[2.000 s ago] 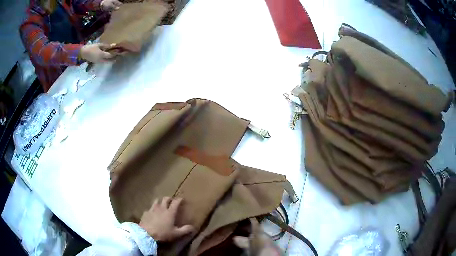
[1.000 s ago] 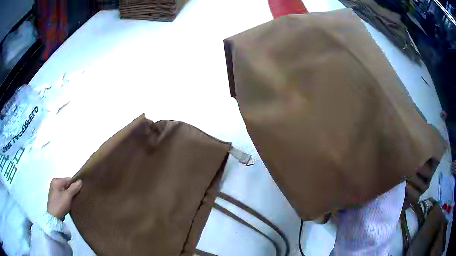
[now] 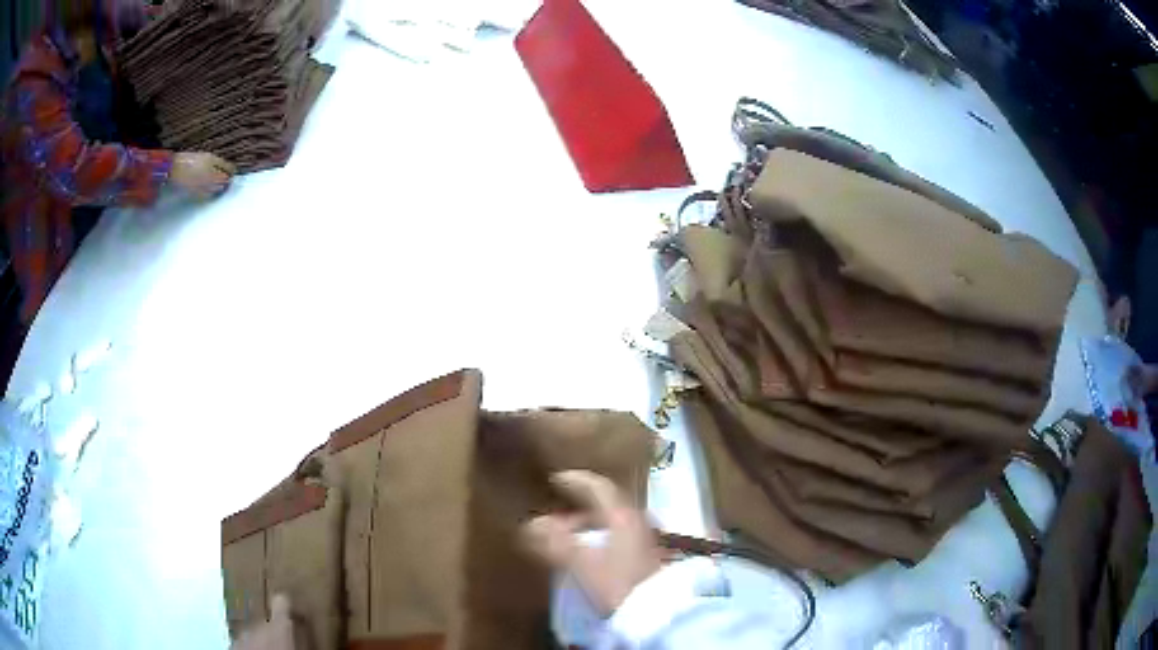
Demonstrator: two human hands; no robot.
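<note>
A brown tote bag [image 3: 406, 533] lies opened out at the bottom centre, with reddish-brown strips along its edges. My left hand [image 3: 267, 629] shows only as fingers on the bag's left part, cut off by the bottom edge; its grip is hidden. My right hand [image 3: 603, 540] is blurred, over the bag's right part, with fingers apart and nothing visibly held. A thin brown handle loop [image 3: 762, 565] runs out to the right of the bag. A pile of brown tote bags [image 3: 876, 368] lies to the right, metal fittings at its left side.
A red card [image 3: 603, 102] lies beyond, on the white table [image 3: 318, 279]. Another person's hand [image 3: 201, 173] is by a stack of brown bags [image 3: 216, 89] at upper left. A printed plastic bag [image 3: 23, 521] is at the left edge. More brown bags [image 3: 1098, 546] lie at lower right.
The large bag raised on the right no longer hides the pile. The bag before me has changed from flat to opened out. My left hand has moved down, my right hand is now over the bag.
</note>
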